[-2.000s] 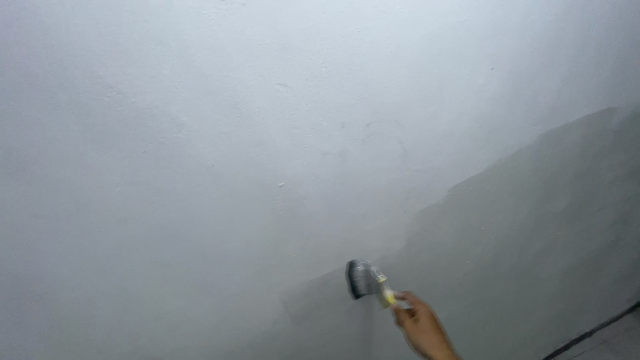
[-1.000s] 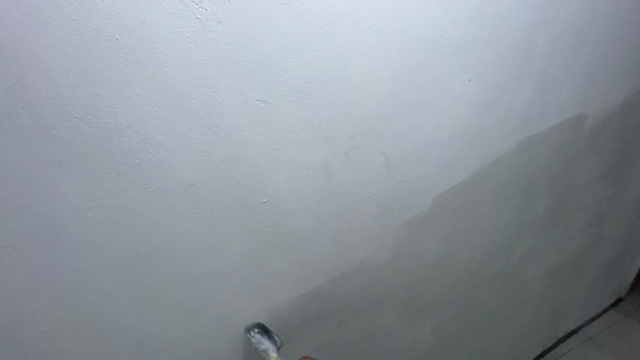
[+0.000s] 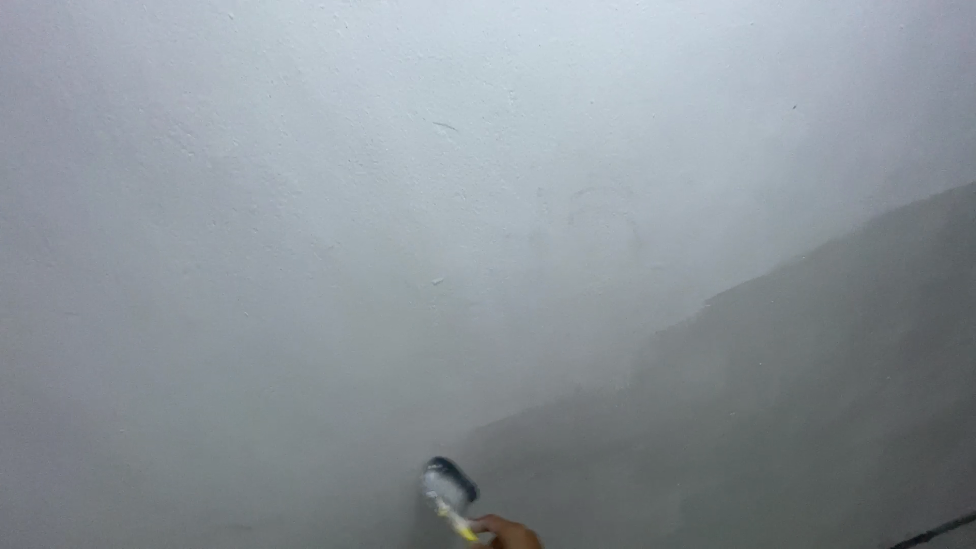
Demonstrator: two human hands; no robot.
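At the bottom middle of the head view, my right hand (image 3: 509, 532) grips the yellow and white handle of a paintbrush (image 3: 450, 486). Its dark bristles touch or nearly touch the wall at the lower left end of a darker grey coated area (image 3: 762, 396); motion blurs the brush a little. Above and left of the brush spreads the pale wall surface (image 3: 343, 229), with small bumps and scratches. My left hand is out of view.
A dark line (image 3: 934, 531) crosses the bottom right corner, along the lower edge of the wall. Faint curved marks (image 3: 602, 217) show on the pale wall above the coated area.
Compared with two seconds ago, the brush and my right hand are farther left along the wall. The darker grey area reaches farther left beneath the pale surface.
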